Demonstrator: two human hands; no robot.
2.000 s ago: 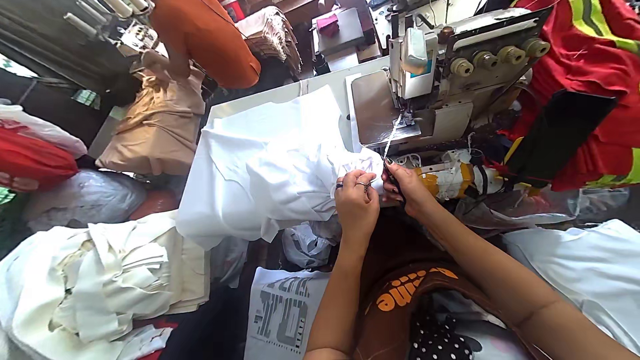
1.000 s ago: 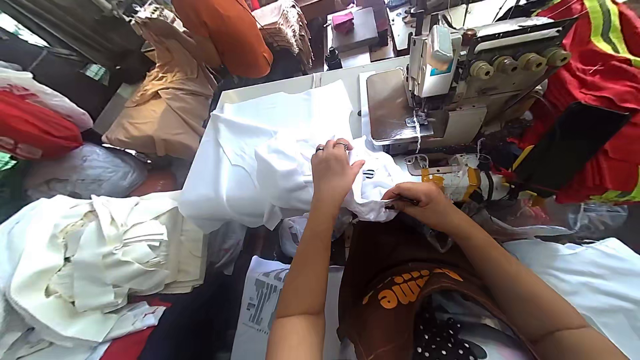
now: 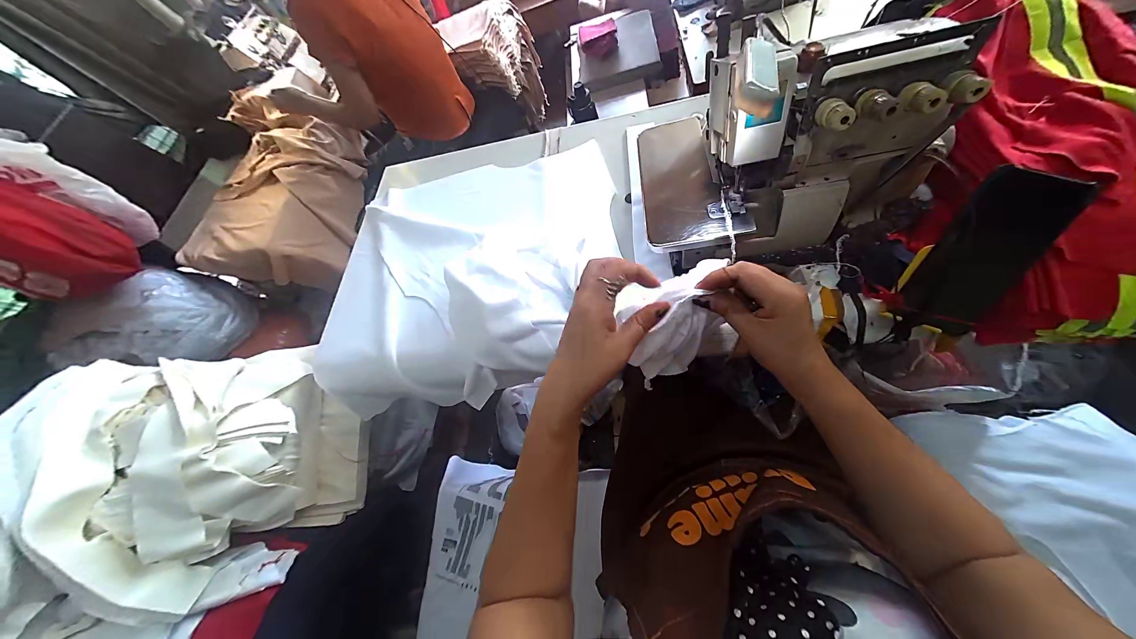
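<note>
Both my hands pinch the gathered edge of a white fabric garment [image 3: 524,297] at the front edge of the sewing table. My left hand [image 3: 603,333] grips it from the left, with thumb and fingers around the bunched cloth. My right hand [image 3: 768,311] holds the same bunch from the right between thumb and fingers; whether a small tool is in it cannot be told. Behind them stands an industrial overlock sewing machine [image 3: 754,115] with a metal plate [image 3: 679,186]. A white thread chain [image 3: 730,232] runs from its presser foot down toward the cloth. The rest of the fabric lies spread on the table.
A person in orange [image 3: 390,67] works at the upper left beside tan fabric [image 3: 284,204]. Cream cloth pieces [image 3: 204,461] are piled at the lower left. Red cloth with reflective strips [image 3: 1056,133] lies at right, behind a dark flat panel [image 3: 1003,244]. Brown printed cloth [image 3: 701,444] covers my lap.
My left hand has left its place flat on top of the white cloth and now pinches the bunched edge close to my right hand. The dark print seen on the cloth earlier is hidden now.
</note>
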